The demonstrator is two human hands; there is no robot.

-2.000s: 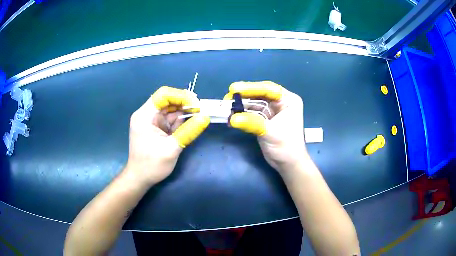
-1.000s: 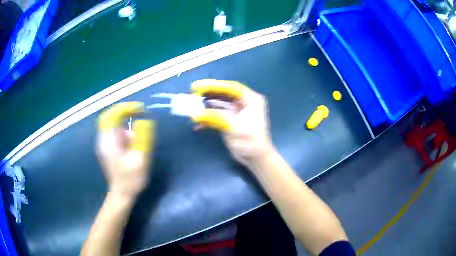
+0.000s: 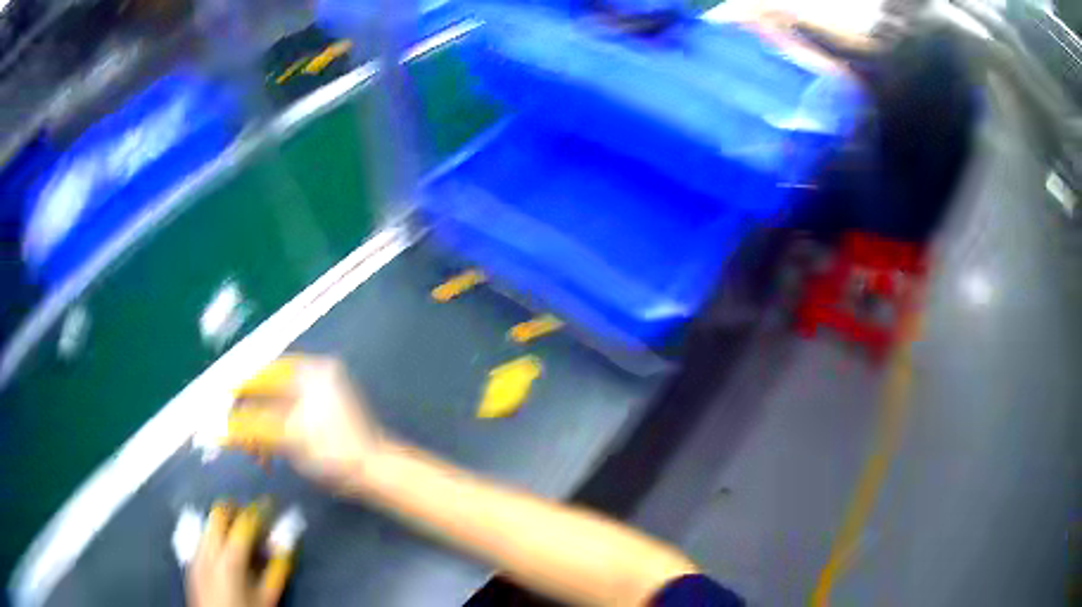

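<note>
The view is strongly blurred. My right hand (image 3: 285, 415), in yellow finger cots, is over the bench beside the pale rail. Its fingers are closed around a white wired module (image 3: 209, 441), of which only a pale patch shows at the fingertips. My left hand (image 3: 237, 557), also in yellow cots, is low at the left, cut off by the bottom edge. White blurred patches (image 3: 188, 534) show on both sides of its fingers; whether it holds them is unclear. Loose yellow finger cots (image 3: 510, 388) lie on the bench to the right.
A blue shallow tray (image 3: 593, 213) stands at the bench's end, with more blue bins (image 3: 712, 95) behind it. White parts (image 3: 222, 314) lie on the green conveyor (image 3: 131, 344). A red stool (image 3: 866, 291) stands beside a person in dark clothes (image 3: 931, 131). Another blue bin (image 3: 131, 154) is across the conveyor.
The view has swung right, bringing the blue bins and red stool towards the middle. Both hands now appear lower left and closer together. The hands first held the module together, then only my right hand did.
</note>
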